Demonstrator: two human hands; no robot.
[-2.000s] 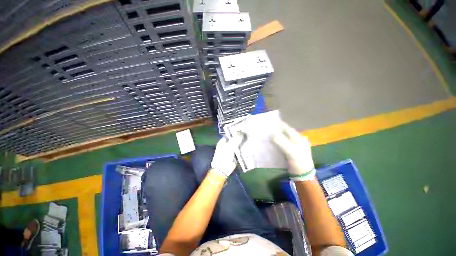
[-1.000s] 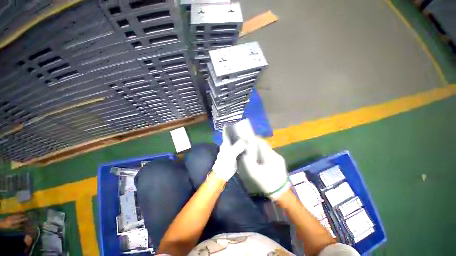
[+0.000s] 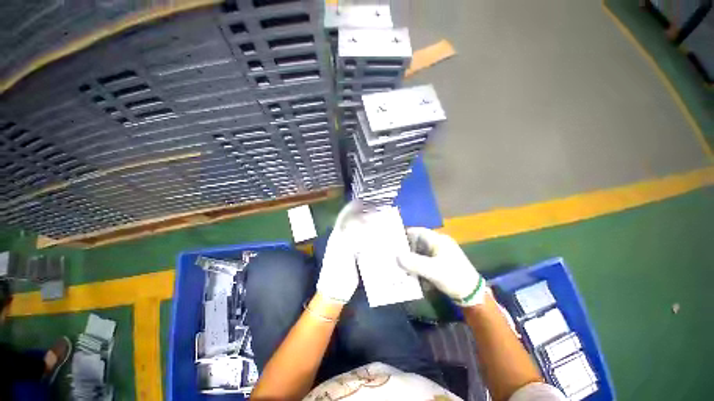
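A flat, white-looking metal plate [image 3: 385,262] is held over my lap between both gloved hands. My left hand [image 3: 341,254] grips its left edge and upper left corner. My right hand [image 3: 442,265] holds its right edge, with the thumb on the plate's face. Glare hides any holes in the plate. A tall, uneven stack of metal parts [image 3: 403,110] stands just beyond the plate on a blue sheet [image 3: 423,196]. The left parts bin [image 3: 178,313] holds loosely piled pieces. The right parts bin [image 3: 575,301] holds small plates in rows, partly hidden by my right forearm.
A grey wall of stacked parts [image 3: 172,117] rises on a wooden pallet [image 3: 188,222] at the left. A white card [image 3: 301,223] lies on the floor near my knees. Loose parts [image 3: 92,356] and another person's foot [image 3: 57,356] are at the lower left.
My hands were close together over a blurred piece one second ago. Now they are farther apart with a plate shown flat between them. The whole view has shifted slightly.
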